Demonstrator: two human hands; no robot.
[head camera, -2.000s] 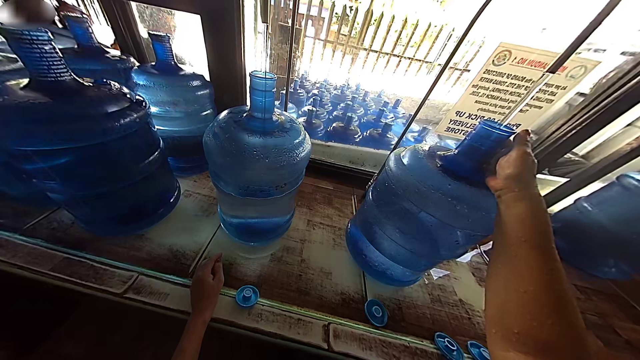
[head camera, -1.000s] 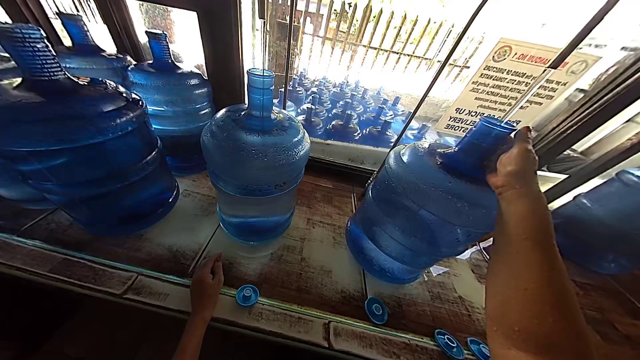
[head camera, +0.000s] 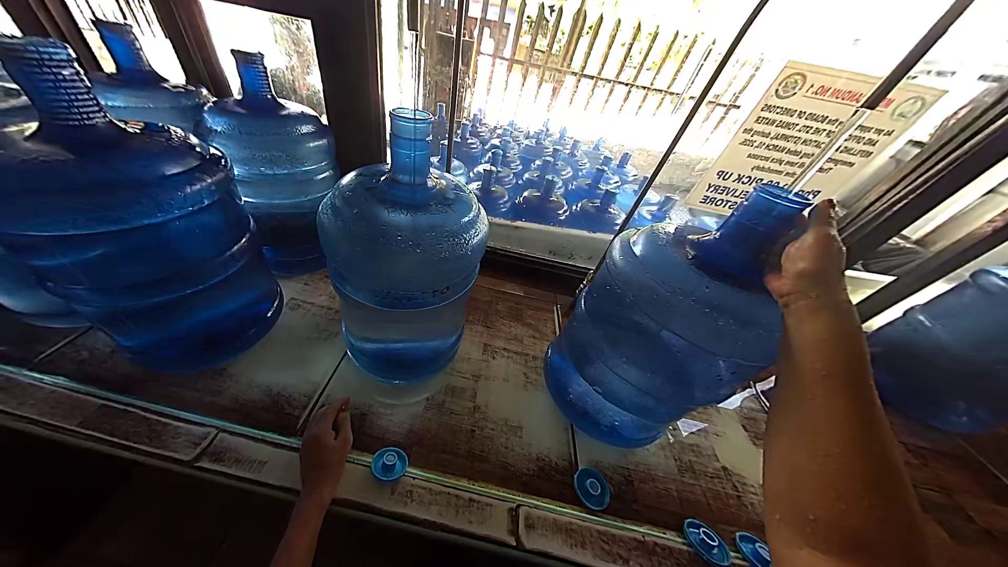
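Note:
My right hand (head camera: 811, 256) is closed around the neck of a large blue plastic water jug (head camera: 669, 323), which leans toward the right on the tiled counter. My left hand (head camera: 327, 437) rests at the counter's front edge, fingers curled, holding nothing that I can see. Just behind it stands an upright, partly filled blue jug (head camera: 403, 260) with an uncapped neck. One blue cap (head camera: 389, 465) lies right of my left hand. Another cap (head camera: 592, 488) lies below the leaning jug, and two more (head camera: 706, 542) are near my right forearm.
Several blue jugs (head camera: 134, 236) stand on the left side of the counter (head camera: 504, 339). Another jug (head camera: 949, 354) is at the far right. Behind the window, many jugs (head camera: 551, 185) stand outside by a fence. A printed notice (head camera: 811, 130) hangs at the glass.

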